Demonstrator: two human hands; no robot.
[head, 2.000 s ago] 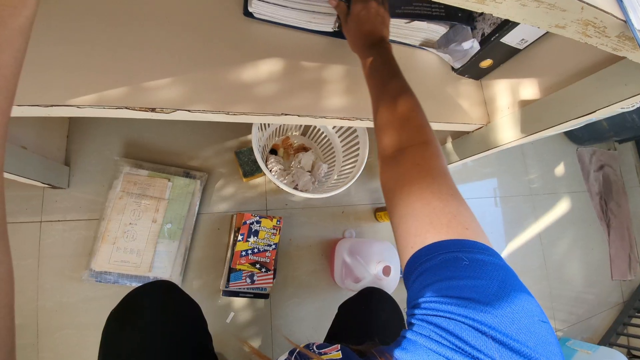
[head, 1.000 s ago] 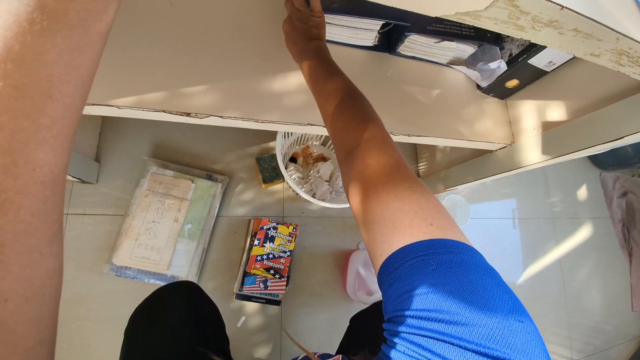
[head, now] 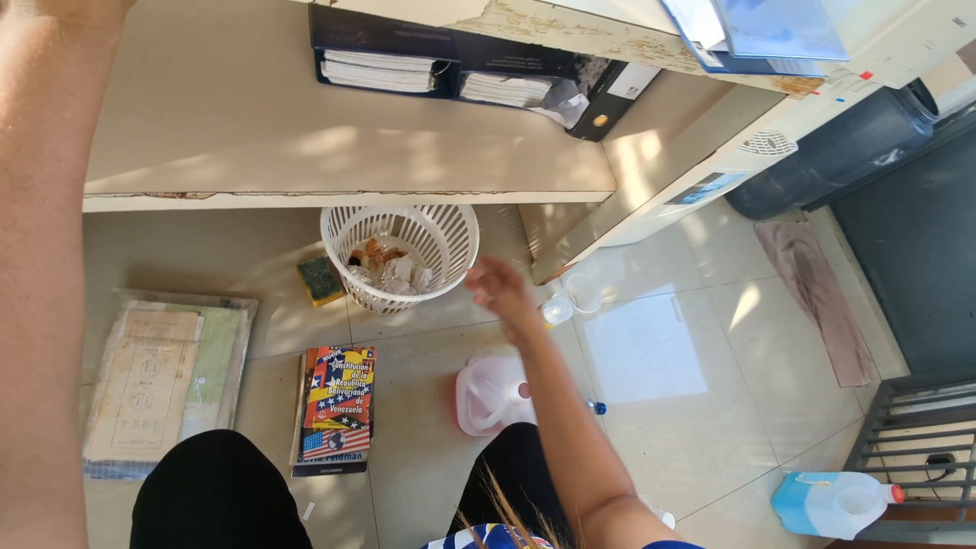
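Note:
My right hand (head: 499, 290) hovers beside the right rim of a white slatted plastic basket (head: 463, 268), its fingers apart and nothing seen in them. Crumpled paper and some brownish scraps (head: 396, 271) lie inside the basket. A green and yellow sponge (head: 320, 280) touches or nearly touches its left side. At the upper left edge my left forearm (head: 46, 267) reaches up; only a sliver of that hand might show, so its state is hidden. Dark binders (head: 450, 57) with papers stand on the shelf (head: 343, 145) above the basket.
On the floor are a stack of books (head: 339, 389), plastic-covered papers (head: 164, 374), a pink-tinted jug (head: 492, 393), a jug of blue liquid (head: 831, 503) and a cloth (head: 816, 301). The shelf's chipped edge (head: 305, 200) overhangs the basket. A blue barrel (head: 846, 145) stands farther right.
My right hand has come down from the binders on the shelf to beside the basket. The view has shifted to the right.

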